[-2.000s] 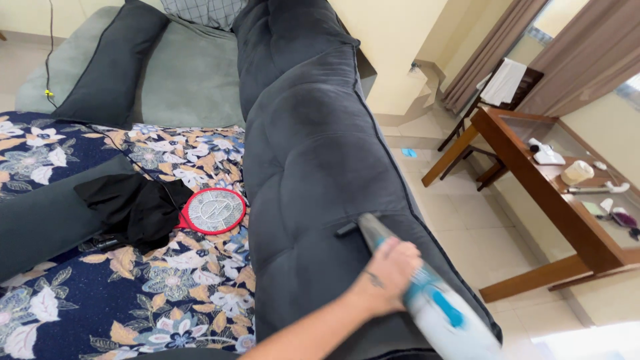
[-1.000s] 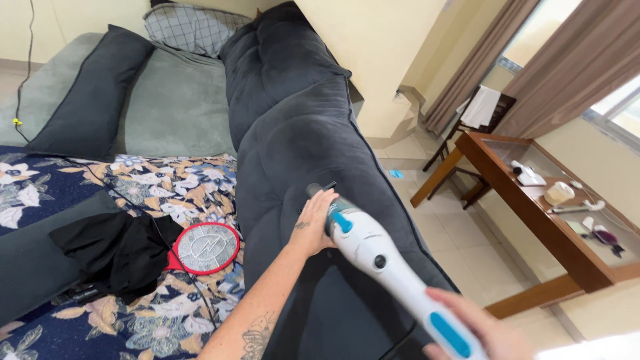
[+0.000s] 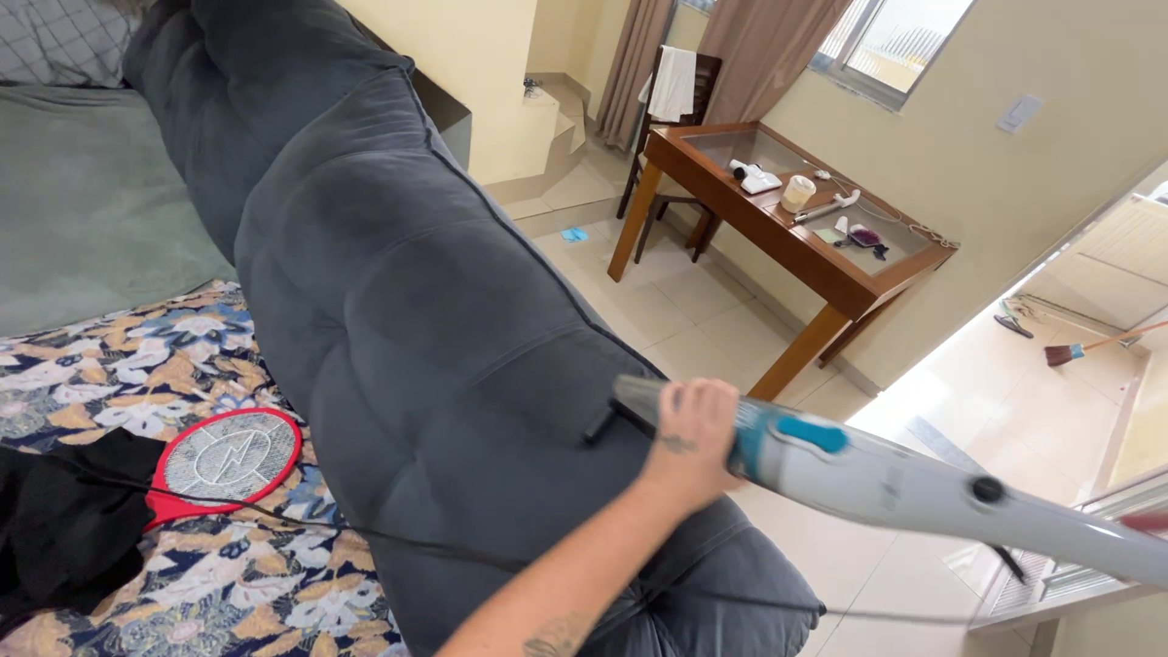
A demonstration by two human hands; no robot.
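Note:
A white and teal handheld vacuum cleaner (image 3: 876, 474) slants over the right edge of a dark grey sofa backrest (image 3: 456, 338). My left hand (image 3: 695, 438) grips it around its front end, behind the clear nozzle. Beside that nozzle a small black bar-shaped piece (image 3: 607, 422) lies at the sofa's surface. A black cord (image 3: 438, 547) runs across the sofa below my left forearm. My right hand is out of the picture, past the right edge where the vacuum's rear end leaves the view.
A red electric fly swatter (image 3: 228, 456) and black cloth (image 3: 73, 520) lie on the floral cover (image 3: 201, 584) at left. Beyond the sofa stand a wooden table (image 3: 803, 237) holding small items and a chair (image 3: 680, 119) with a white towel. A broom (image 3: 1068, 354) lies at far right.
A second ago my right hand was on the vacuum's rear end; it is now out of view. The vacuum lies more nearly level in the picture. The view has turned to the right.

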